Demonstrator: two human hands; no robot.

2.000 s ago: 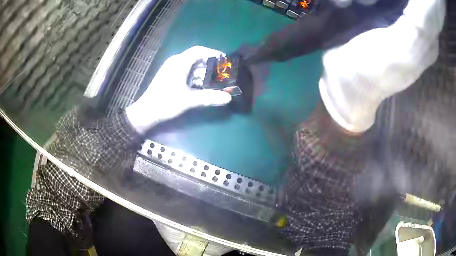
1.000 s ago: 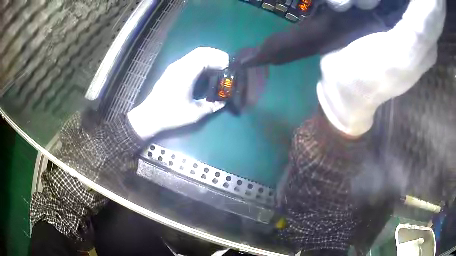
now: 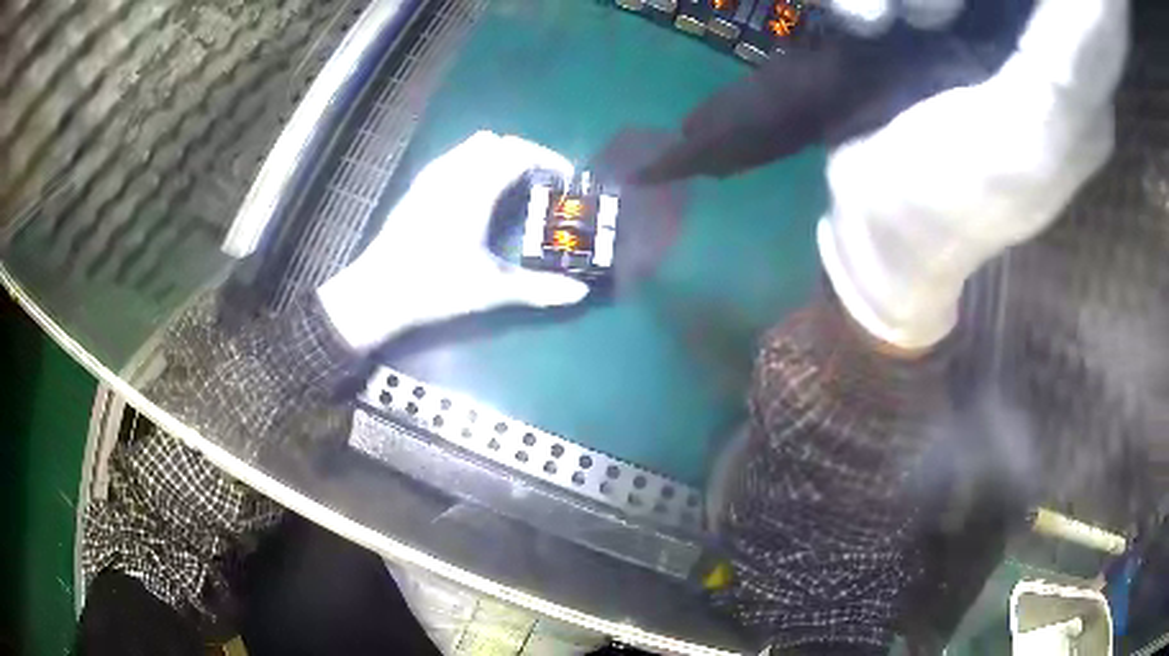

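My left hand (image 3: 436, 250), in a white knit glove, holds a wound coil component (image 3: 571, 228) between thumb and fingers over the green mat (image 3: 538, 365). The component is black with orange copper windings in the middle and pale metal sides. My right hand (image 3: 961, 167), also white-gloved, is at the upper right, with its fingers partly cut off by the top edge. A long dark tapering shape (image 3: 756, 122), perhaps an air nozzle or partly its shadow, points from the right hand toward the component. What the right hand grips cannot be made out.
Waiting coil components (image 3: 718, 19) line the mat's top edge. A perforated metal strip (image 3: 526, 443) runs along the near edge, a slotted grille (image 3: 353, 192) along the left. The clear shield's pale rim (image 3: 289, 496) curves across the forearms. A white tray (image 3: 1061, 597) and pale stick (image 3: 1079, 529) are lower right.
The component has been turned in my left fingers, so both windings and the pale sides now show. My right hand has barely moved.
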